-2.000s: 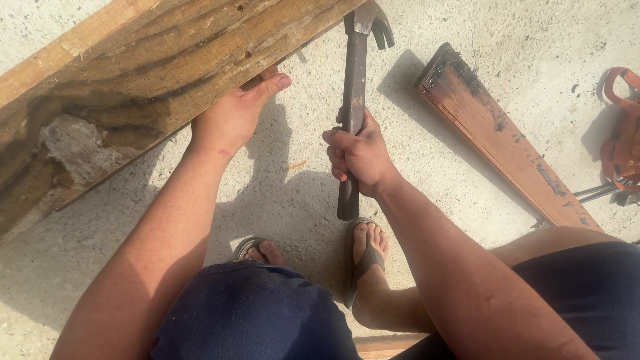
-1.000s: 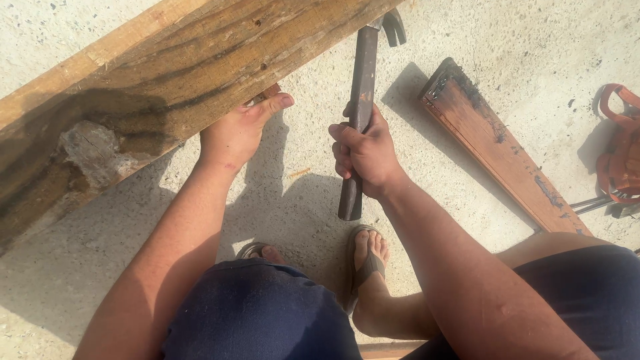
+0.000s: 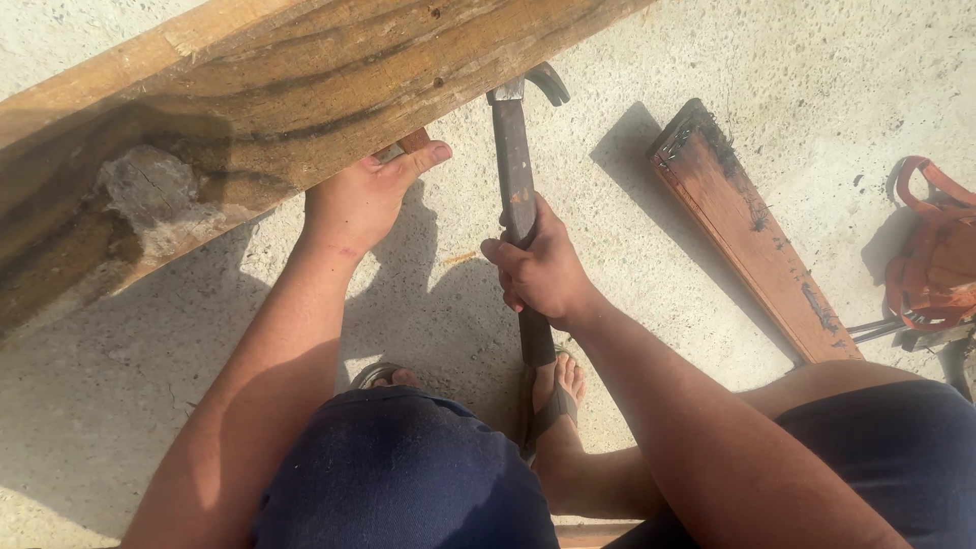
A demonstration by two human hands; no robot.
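My right hand [image 3: 537,267] grips the dark handle of a claw hammer [image 3: 515,168]. The hammer's claw shows beside the lower edge of a thick wooden beam [image 3: 305,99]; the rest of its head is hidden under the beam. The beam runs slantwise across the upper left and has a pale knot on its face. My left hand [image 3: 366,194] reaches under that same edge, thumb out, around a small reddish-brown wood piece [image 3: 414,140]. Its fingers are mostly hidden by the beam.
A reddish wooden board [image 3: 755,236] with black residue lies slantwise on the rough concrete floor [image 3: 633,61] to the right. Beyond it, at the right edge, is an orange tool with a looped handle [image 3: 934,259]. My sandalled feet [image 3: 560,404] are below the hammer.
The hammer's handle has tilted from leaning right to leaning left at its top, and its head is lower and further left along the beam's edge. The left hand stays under the beam.
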